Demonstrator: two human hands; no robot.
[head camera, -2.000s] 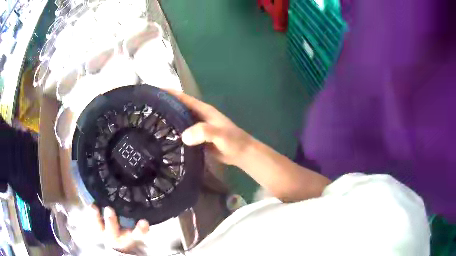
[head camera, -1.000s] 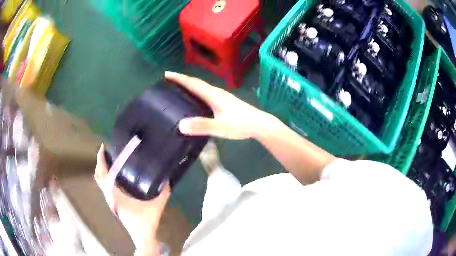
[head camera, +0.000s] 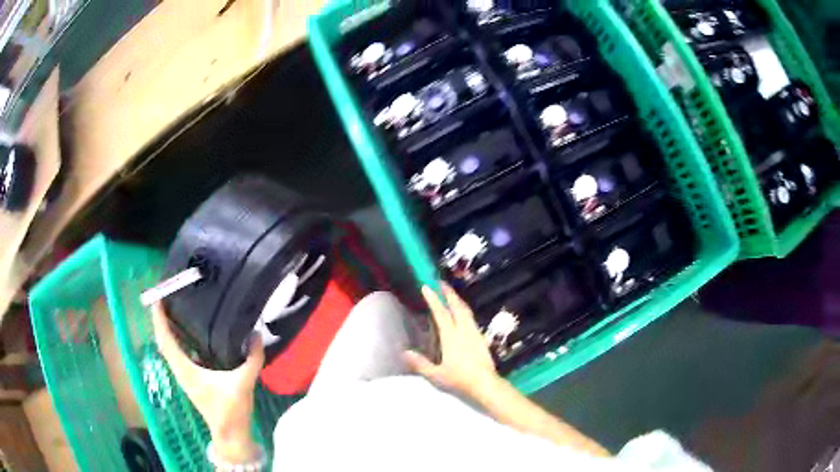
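My left hand (head camera: 216, 383) holds a black wheel-shaped housing (head camera: 230, 258) by its lower side, tilted, at the left. A short pale strip (head camera: 172, 287) sticks out of the housing's dark rounded side. White curved spokes show in its right-hand face. My right hand (head camera: 460, 341) is spread at the near left edge of a green plastic crate (head camera: 387, 194), its fingertips touching the rim. The crate holds rows of black units (head camera: 502, 221) with small white round pieces on them.
A second green crate with black units (head camera: 737, 175) stands at the right. Another green crate (head camera: 69, 323) is at the lower left. A red stool (head camera: 309, 346) is partly behind the housing. A cardboard-topped bench edge (head camera: 175, 83) runs across the upper left. My knee (head camera: 368, 336) is near the stool.
The view has swung from the bench to the crates. The housing's display face is turned out of sight. My right hand has let go of the housing and moved to the crate rim.
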